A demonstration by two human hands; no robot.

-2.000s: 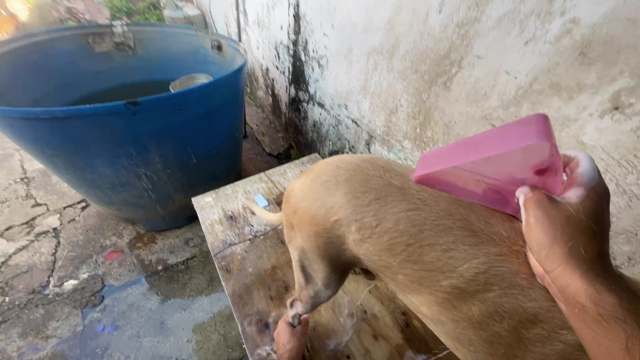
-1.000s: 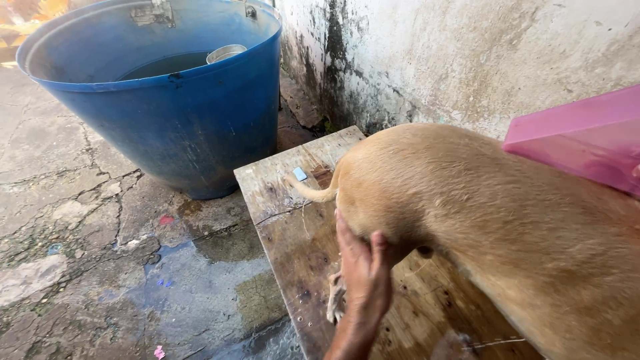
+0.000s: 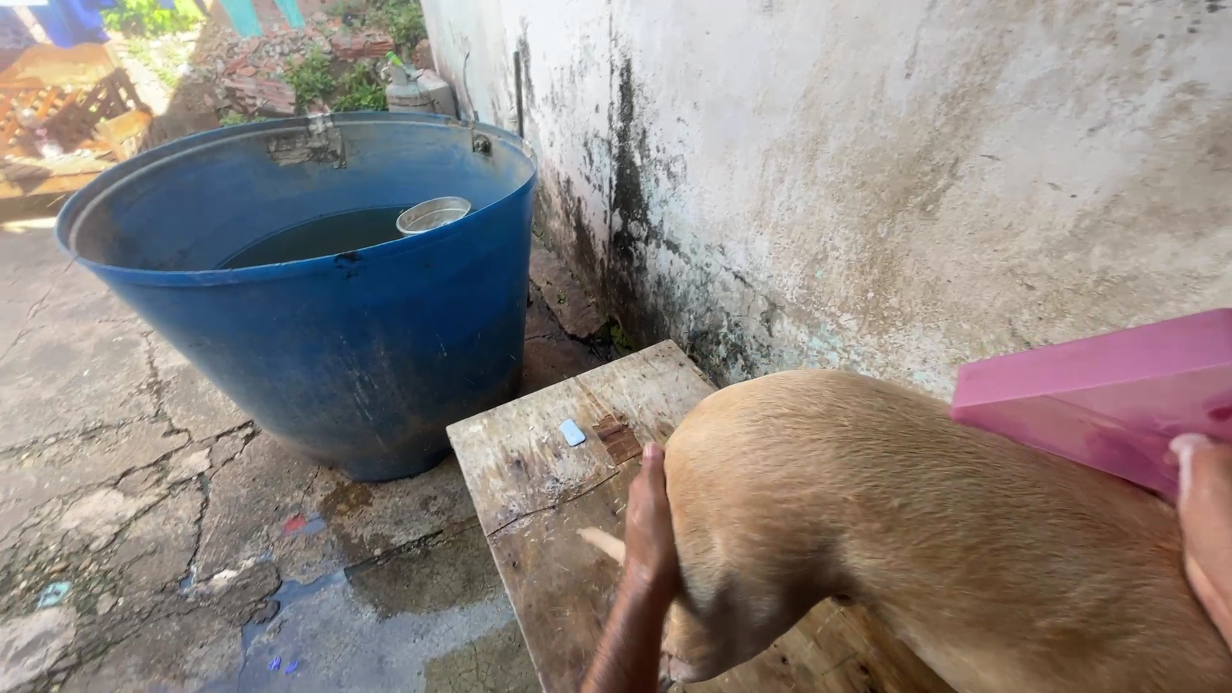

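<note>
A tan short-haired dog (image 3: 866, 500) stands on a worn wooden board (image 3: 539, 539), its rump toward the blue tub. My left hand (image 3: 652, 525) lies flat against the back of the rump, holding nothing; the tail's tip shows to the left of the wrist. At the right edge, my right hand (image 3: 1203, 500) grips a pink translucent plastic container (image 3: 1097, 385) just over the dog's back, with whitish foam on the thumb. Part of the right hand is cut off by the frame. The dog's head is out of view.
A large blue plastic tub (image 3: 318, 356) holds dark water and a metal bowl (image 3: 433, 216). Behind the dog rises a stained plaster wall (image 3: 866, 192). A small light-blue piece (image 3: 572, 432) lies on the board. The cracked concrete floor (image 3: 96, 385) has a puddle (image 3: 346, 635).
My left hand has moved from low at the hind leg up to the rump. The right hand keeps the pink container above the back. The view has shifted.
</note>
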